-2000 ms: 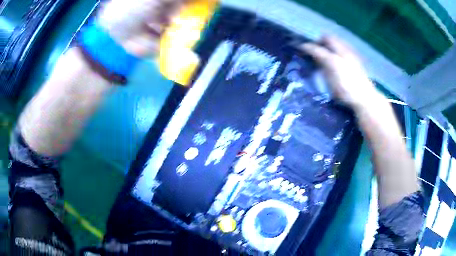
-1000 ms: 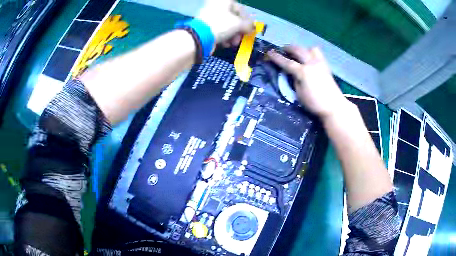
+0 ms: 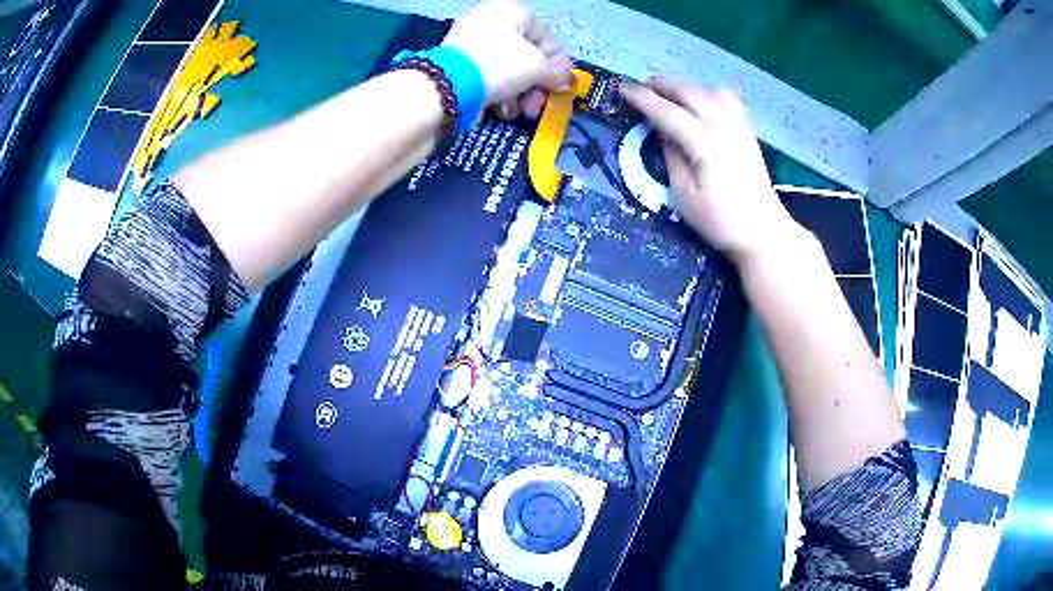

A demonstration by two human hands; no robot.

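Note:
An open laptop with a large black battery lies tilted in front of me on a black border. My left hand, with a blue wrist strap, is at its far edge and holds the upper end of an orange flex cable. The cable's lower end lies by the battery's upper corner and the board. My right hand is over the far fan, fingertips near the cable's upper end. It holds nothing that I can see; its fingers are apart.
Spare orange cables lie in a pile at the upper left, beside a sheet of black rectangles. More backing sheets and shaped adhesive sheets lie at the right. A pale rail runs behind the laptop, with a post at the right.
My left hand has brought the orange cable from the upper left to the laptop's far edge. My right hand stays near the far fan. The view has shifted and sharpened.

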